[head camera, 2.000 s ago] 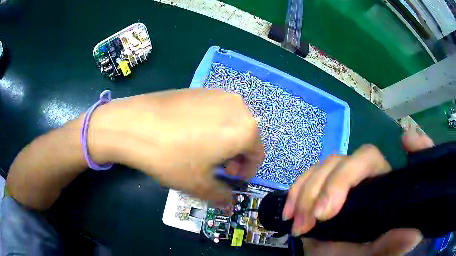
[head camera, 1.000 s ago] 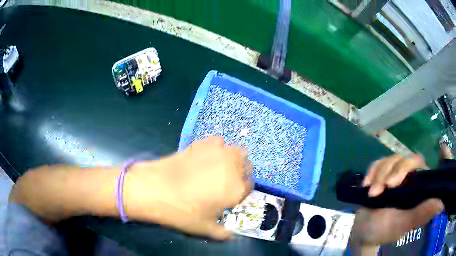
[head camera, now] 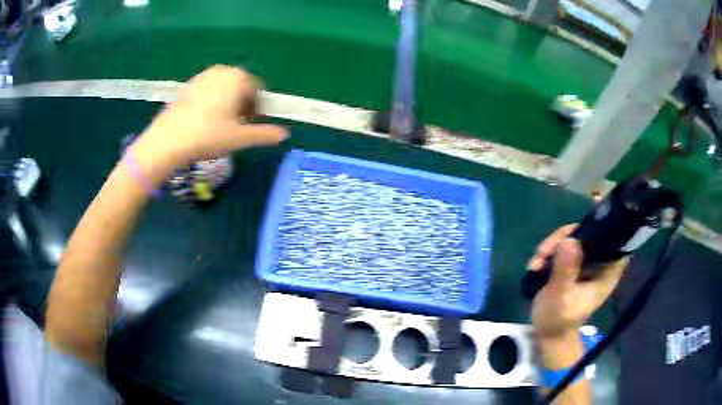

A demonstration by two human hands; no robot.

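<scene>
My left hand (head camera: 210, 115), blurred, is over the bench edge and belt at upper left, thumb pointing right; whether its fingers hold anything is unclear. Below it, a socket unit (head camera: 203, 190) with a yellow component lies on the bench, partly behind my wrist. My right hand (head camera: 574, 293) grips the black electric screwdriver (head camera: 617, 225) at right, its tip end pointing lower left. The white fixture (head camera: 289, 328) with round holes and black bands has no unit in it. The blue tray (head camera: 269, 229) of small silver screws sits just behind it.
A pale worn rail (head camera: 324, 113) separates the dark bench from the green belt (head camera: 317, 47). A post (head camera: 405, 71) and a wide grey beam (head camera: 625, 95) stand beyond. A blurred unit (head camera: 573, 108) lies near the beam. A dark case with white lettering (head camera: 687, 344) is at lower right.
My left hand has moved from the fixture up and left to the belt edge. The unit has gone from the fixture. My right hand and screwdriver moved right, away from the fixture. The view has shifted.
</scene>
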